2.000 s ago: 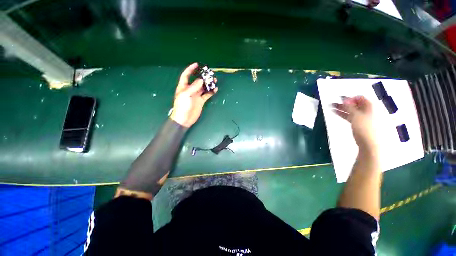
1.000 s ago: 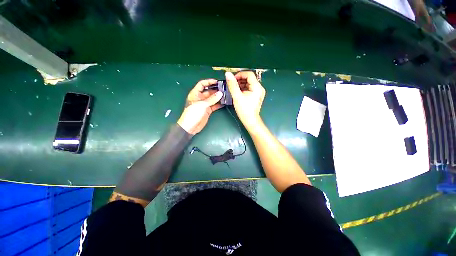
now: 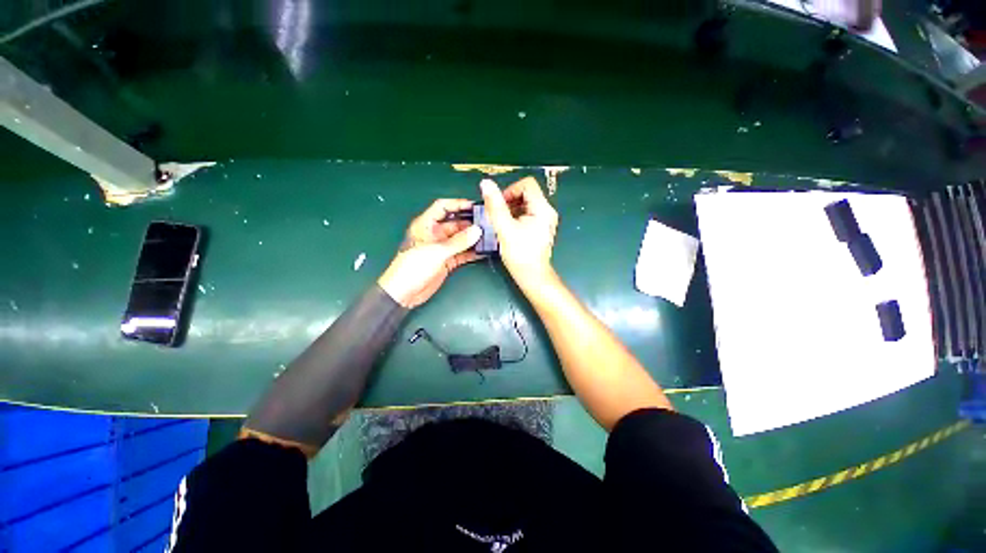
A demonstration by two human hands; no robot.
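Observation:
A small dark unit (image 3: 485, 229) is held between both hands above the green bench. My left hand (image 3: 430, 251) grips its left side, with the thumb on its face. My right hand (image 3: 522, 229) grips its right side, with the thumb at its top. The fingers hide much of the unit, so I cannot tell whether its case is closed. A thin black cable (image 3: 476, 360) runs down from it and lies bundled on the bench. The cable's small plug (image 3: 416, 336) lies at the left end.
A black smartphone (image 3: 161, 283) lies at left. A small white paper (image 3: 666, 261) lies beside a large white sheet (image 3: 813, 378) with three black case parts (image 3: 890, 321). Stacked dark layers (image 3: 957, 275) stand at far right. A white post (image 3: 76, 127) rises at upper left.
My right hand has come from the white sheet to the unit in my left hand, and both hands now hold it. The cable bundle has shifted and its lead now rises to the unit.

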